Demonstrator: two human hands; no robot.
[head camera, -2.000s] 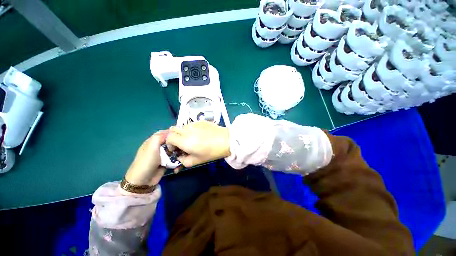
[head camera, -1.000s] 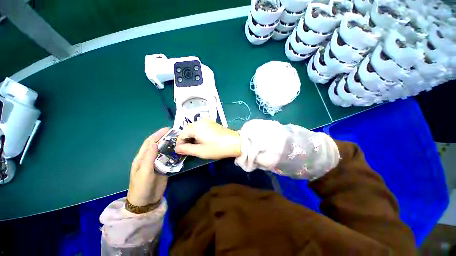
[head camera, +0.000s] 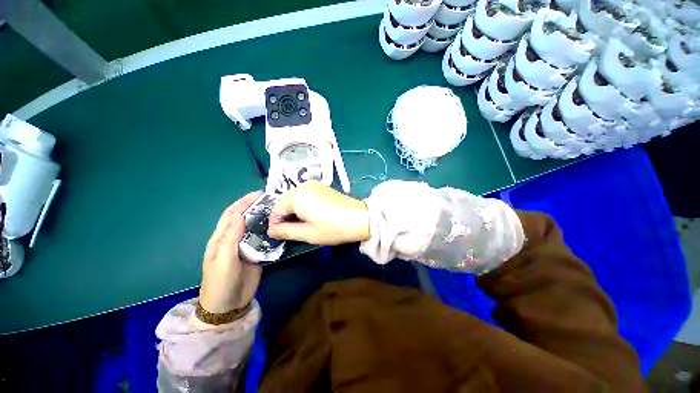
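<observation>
A white camera body (head camera: 321, 130) lies on the green bench, its black lens panel (head camera: 288, 105) facing up and a round opening below it. My left hand (head camera: 229, 249) holds a round white base housing (head camera: 262, 249) with dark electronics at the near edge of the bench. My right hand (head camera: 318, 215) reaches over the housing, its fingertips at the wires inside; whether they pinch a wire is hidden. Wires (head camera: 288, 181) show between the body and the housing. A white antenna (head camera: 341, 170) lies along the body's right side.
A round white pile of thread-like pieces (head camera: 428, 125) lies right of the body, with a loose pale strand (head camera: 372, 153) between. Stacked white housings (head camera: 568, 84) fill the upper right. Another white camera body (head camera: 24, 180) is at the left edge. A blue bin (head camera: 614, 230) stands at the right.
Compared with two seconds ago, my left hand has tilted the housing so its electronics show, and my right hand has drawn back slightly to the right. Since one second ago, the hands have barely moved.
</observation>
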